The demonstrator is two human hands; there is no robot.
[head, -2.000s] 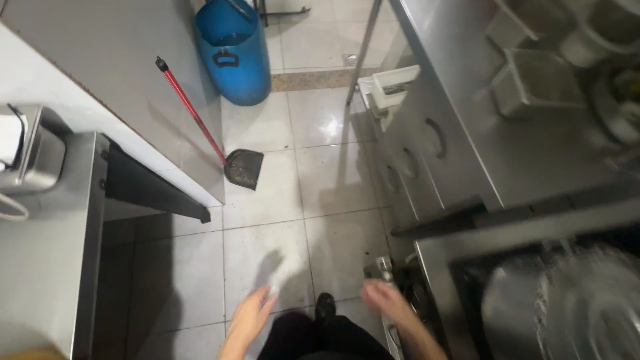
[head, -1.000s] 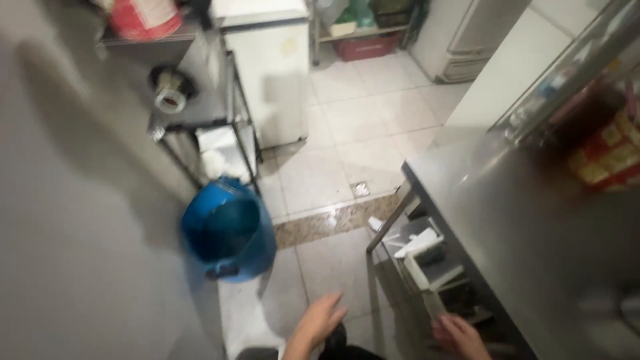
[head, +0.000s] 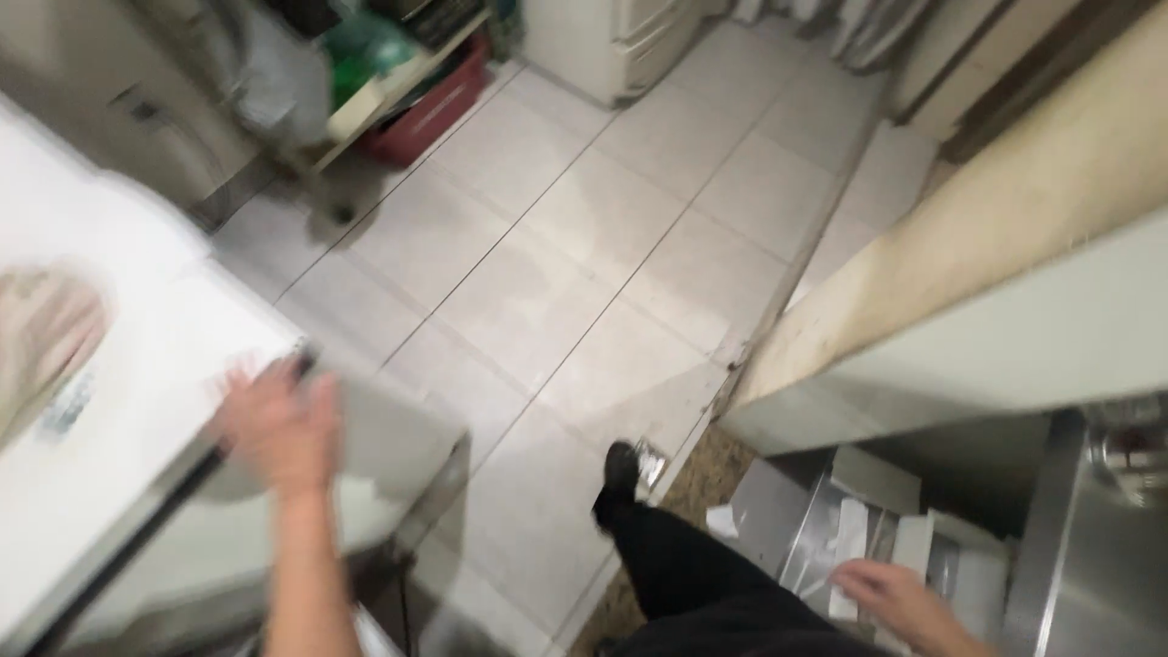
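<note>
My left hand [head: 283, 420], blurred, is at the front edge of a white chest-like appliance [head: 137, 356], fingers spread. Whether it touches the lid edge cannot be told. At the lower right, my right hand [head: 881, 593] hangs with its fingers loosely apart and nothing seen in it. Below that hand lie white box-like containers [head: 912, 547] under the steel counter. My leg in black trousers [head: 693, 566] and a black shoe [head: 620, 470] show between the hands, over the pale tiled floor [head: 547, 274].
A red crate [head: 433, 114] sits under a low shelf holding green items [head: 365, 59]. Beyond it stands a white cabinet [head: 584, 46]. A wall end [head: 958, 301] juts in at the right, above a steel counter [head: 1109, 557]. A stone threshold strip [head: 707, 465] crosses near my foot.
The view has moved forward along the floor, past the blue bin. My left hand has risen to the edge of the white appliance; my right hand remains low at the right.
</note>
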